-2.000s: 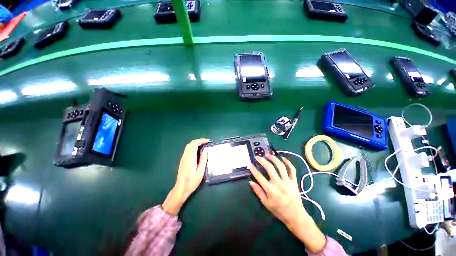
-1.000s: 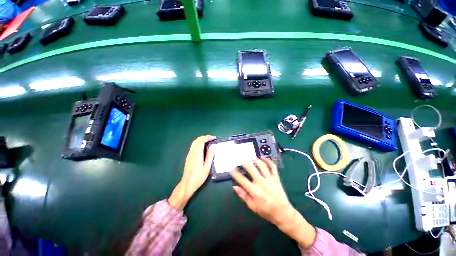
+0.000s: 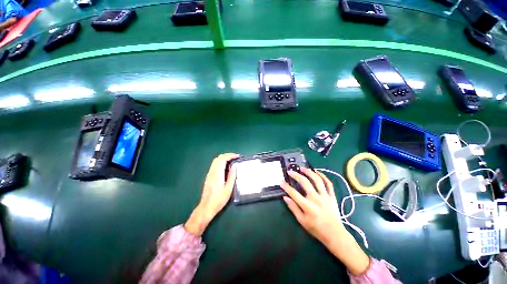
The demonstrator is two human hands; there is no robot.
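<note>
A black-grey handheld display unit [image 3: 258, 176] lies in front of me, its screen lit white and its round keypad at the right. My left hand [image 3: 218, 182] grips its left edge, thumb on the front. My right hand [image 3: 312, 201] rests over its lower right part, fingertips at the keypad and the screen's right edge, partly hiding them. A white cable [image 3: 349, 206] curls from behind my right hand toward the power strip.
Two black units [image 3: 115, 138] stand at left, one screen blue. Another unit [image 3: 12, 172] is at the far left edge. Yellow tape roll [image 3: 378, 180], grey-white strap [image 3: 412, 198], blue unit [image 3: 403, 141], pen [image 3: 336, 136] and power strip [image 3: 460, 205] lie right. Several black units lie beyond.
My right hand has moved right, from over the screen toward the keypad. A black unit now shows fully at the far left edge. My left hand keeps its hold.
</note>
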